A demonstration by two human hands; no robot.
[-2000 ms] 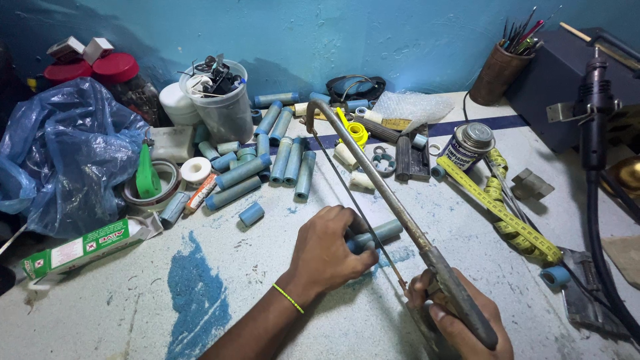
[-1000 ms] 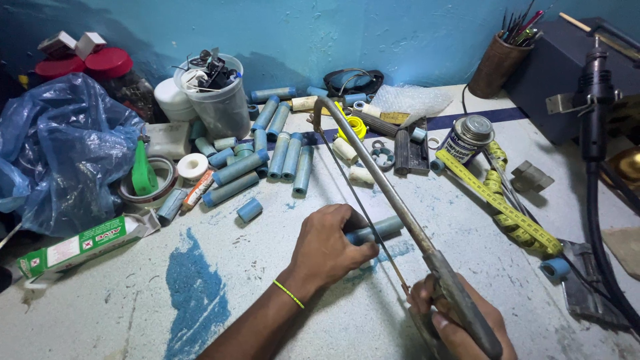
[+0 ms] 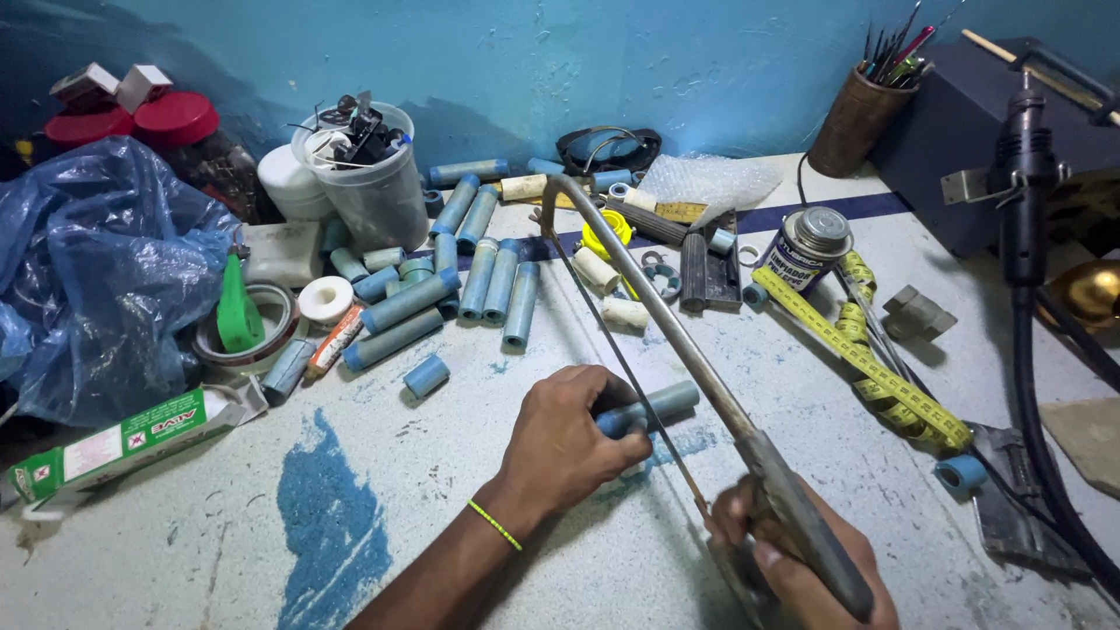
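Note:
My left hand (image 3: 573, 429), with a thin yellow-green beaded bracelet at its wrist, grips a short blue plastic pipe (image 3: 669, 401) low over the worktop. The pipe's right end sticks out past the fingers. My right hand (image 3: 787, 551) is closed on the handle of a hacksaw (image 3: 674, 324), whose metal frame slants up and to the left. Its narrow blade crosses the pipe close to my left thumb. A short blue pipe piece (image 3: 426, 376) lies to the left of my left hand. Behind it are several longer blue pipe pieces (image 3: 409, 299).
A blue plastic bag (image 3: 105, 280), a green-and-white box (image 3: 122, 446) and a tape roll (image 3: 289, 328) lie left. A clear tub (image 3: 376, 192) of small parts stands behind. To the right are a cleaner can (image 3: 801, 254), a yellow measuring tape (image 3: 866, 367) and a black-handled tool (image 3: 1024, 201) with a cable.
My left hand stays on the pipe and my right hand stays on the hacksaw. The saw sits slightly differently along its length between the frames, its blade still across the pipe.

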